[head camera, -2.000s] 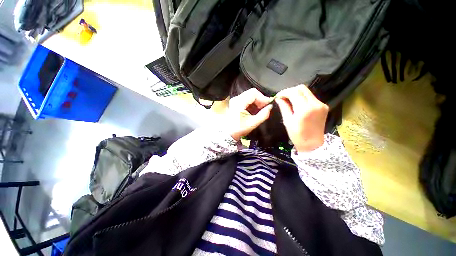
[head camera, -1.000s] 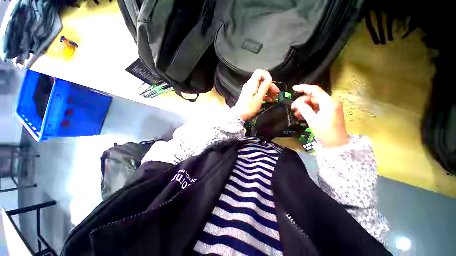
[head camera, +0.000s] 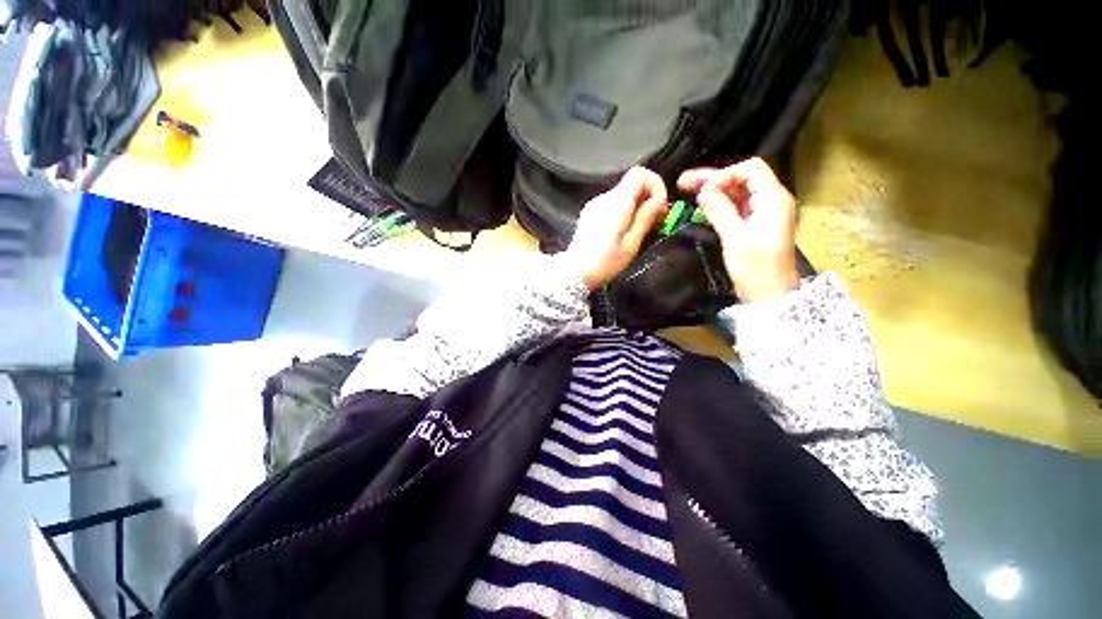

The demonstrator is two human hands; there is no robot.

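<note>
An olive-grey backpack with a small dark label (head camera: 628, 85) lies on the table. A black hang tag with bright green marks (head camera: 674, 220) shows between my hands at the backpack's near end. A dark, glossy piece (head camera: 665, 284) hangs below it, near my striped shirt. My left hand (head camera: 616, 227) is left of the tag, thumb and fingers close together. My right hand (head camera: 752, 224) is at its right, fingers bent and fingertips close together. Any thin string or fastener between the fingertips is too fine to make out.
Another dark backpack (head camera: 411, 109) lies at the left, beside black and green cards (head camera: 348, 187). A small orange object (head camera: 177, 143) and a grey folded stack (head camera: 79, 97) are at the far left. A blue crate (head camera: 206, 284) and an olive bag (head camera: 290, 399) are beyond the edge. Black bags border the right.
Both hands were together at the backpack's edge, then moved apart with the green-marked tag showing; now they are closer together and slightly higher. The view has shifted, moving the backpacks left and up.
</note>
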